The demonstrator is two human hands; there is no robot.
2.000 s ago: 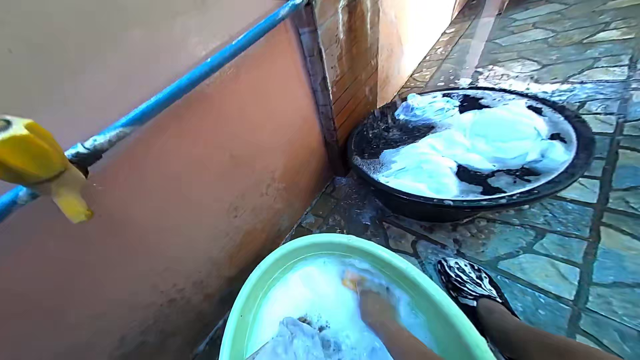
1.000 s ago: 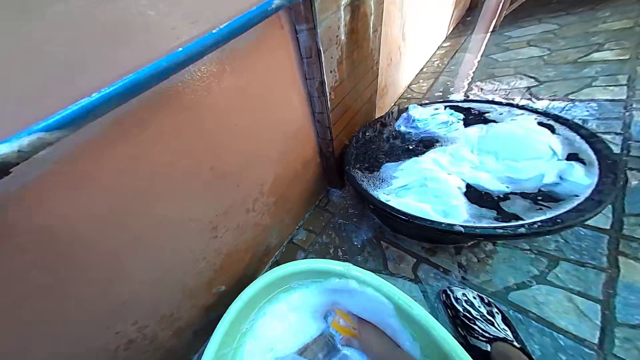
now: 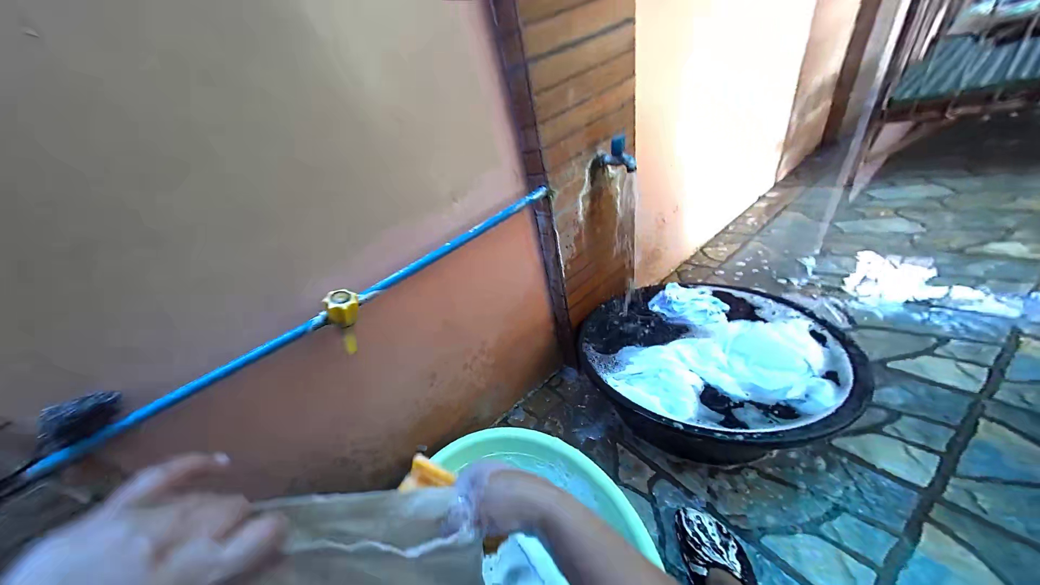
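A wet, see-through piece of grey-beige cloth (image 3: 374, 528) is stretched between my hands over a light green plastic basin (image 3: 552, 445). My right hand (image 3: 496, 496) grips its right end, with an orange-yellow object (image 3: 428, 473), perhaps a soap bar or brush, at the fingers. My left hand (image 3: 162, 520), blurred at the lower left, is at the cloth's other end; its fingers look spread and its hold on the cloth is unclear. Sudsy water and pale cloth show inside the basin, partly hidden by my right arm.
A large black tub (image 3: 861, 390) holds white cloths (image 3: 756, 357) in foamy water. Above it, a blue-handled tap (image 3: 619, 154) runs. A blue pipe (image 3: 455, 244) with a yellow valve (image 3: 341, 307) follows the wall. Foam (image 3: 894, 280) lies on wet stone paving, near a black slipper (image 3: 708, 544).
My right hand has come up from the suds in the green basin, and the cloth is now raised. My left hand has come into sight. The view has swung upward, showing the running tap.
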